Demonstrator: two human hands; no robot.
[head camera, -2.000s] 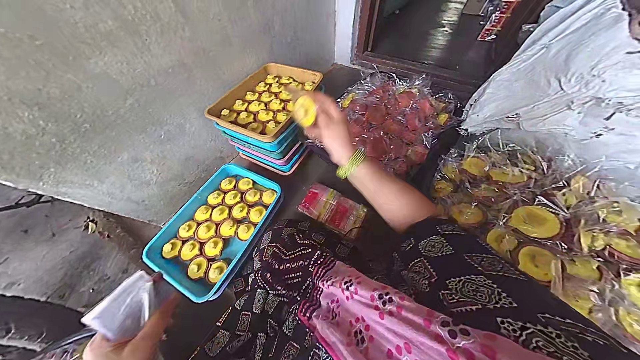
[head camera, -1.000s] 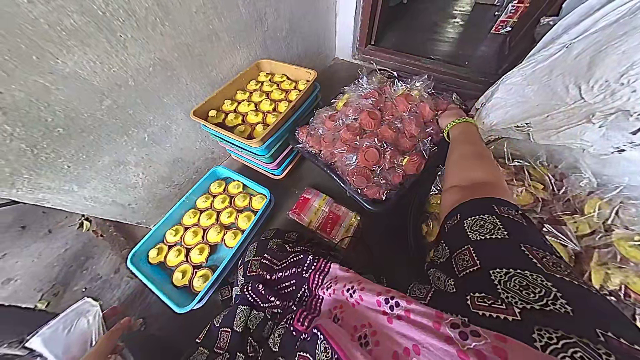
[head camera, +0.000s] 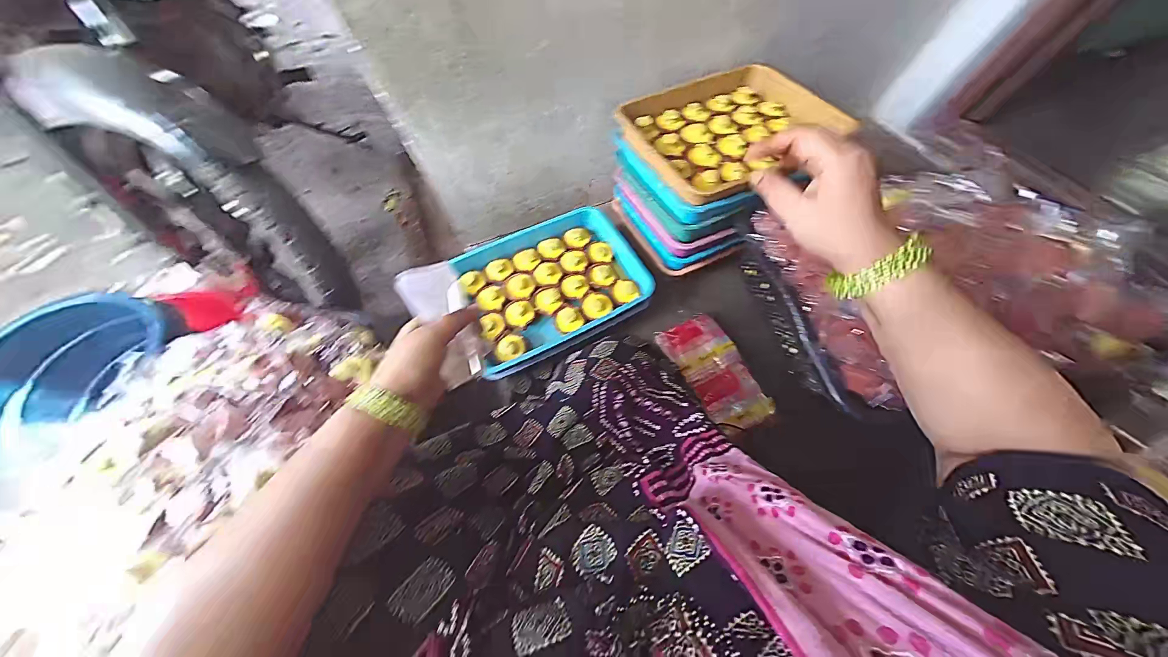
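Note:
My left hand (head camera: 427, 351) grips a wad of clear plastic bags (head camera: 427, 290) at the left edge of a blue tray (head camera: 643, 265). Rows of small yellow-topped cups (head camera: 547, 273) sit in that tray, with a gap near its front edge. My right hand (head camera: 812, 182) is over the right front side of an orange-brown tray (head camera: 821, 108), its fingertips at a yellow-topped cup (head camera: 759, 162); blur hides whether the cup is lifted. The orange-brown tray holds several more such cups and tops a stack of coloured trays (head camera: 680, 219).
Red-and-clear packets (head camera: 716, 372) lie on the dark surface before my lap. Wrapped reddish pieces (head camera: 1013, 274) are heaped at right in a black tray (head camera: 803, 338). At left are another wrapped heap (head camera: 237, 401), a blue tub (head camera: 82, 342) and a motorcycle wheel (head camera: 265, 210). A wall stands behind.
My right hand has moved from the wrapped reddish heap to the orange-brown tray. My left hand, with the plastic bags, is now at the blue tray's edge. The view has swung left.

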